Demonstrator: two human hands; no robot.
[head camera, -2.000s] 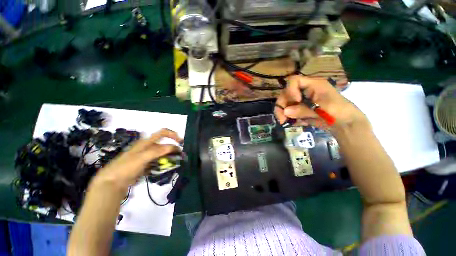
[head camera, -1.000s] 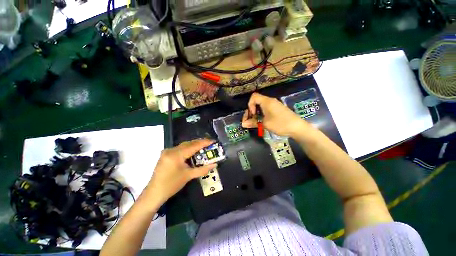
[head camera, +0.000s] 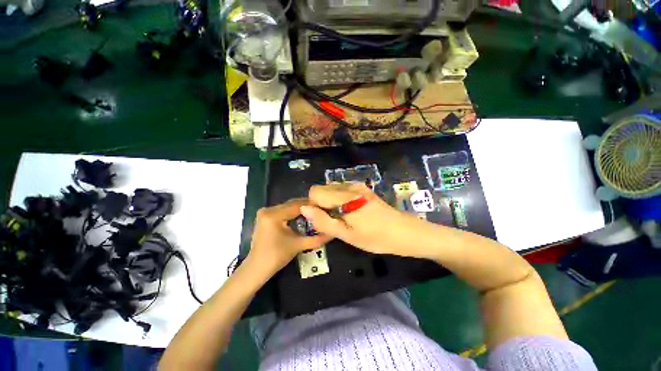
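My left hand (head camera: 275, 235) is over the left socket strip (head camera: 314, 264) and holds a small black adapter (head camera: 301, 225), mostly hidden by my fingers. My right hand (head camera: 355, 217) touches my left hand and grips a red and black probe (head camera: 352, 205), its red end pointing up and right. The probe's tip is hidden between the hands. The black test board (head camera: 348, 283) lies under both hands. A second socket strip (head camera: 404, 191) with a white plug piece (head camera: 422, 201) stands right of my right hand.
A tangled adapter pile (head camera: 87, 246) lies on a white sheet (head camera: 210, 196) at left. Another white sheet (head camera: 533, 181) and a fan (head camera: 632, 156) are at right. A meter (head camera: 362, 69), a glass bulb (head camera: 255, 36) and leads with a red connector (head camera: 332, 109) stand behind the board.
My left hand first brought the adapter from the sheet to the left socket. My right hand has since moved left and down with the probe, meeting my left hand.
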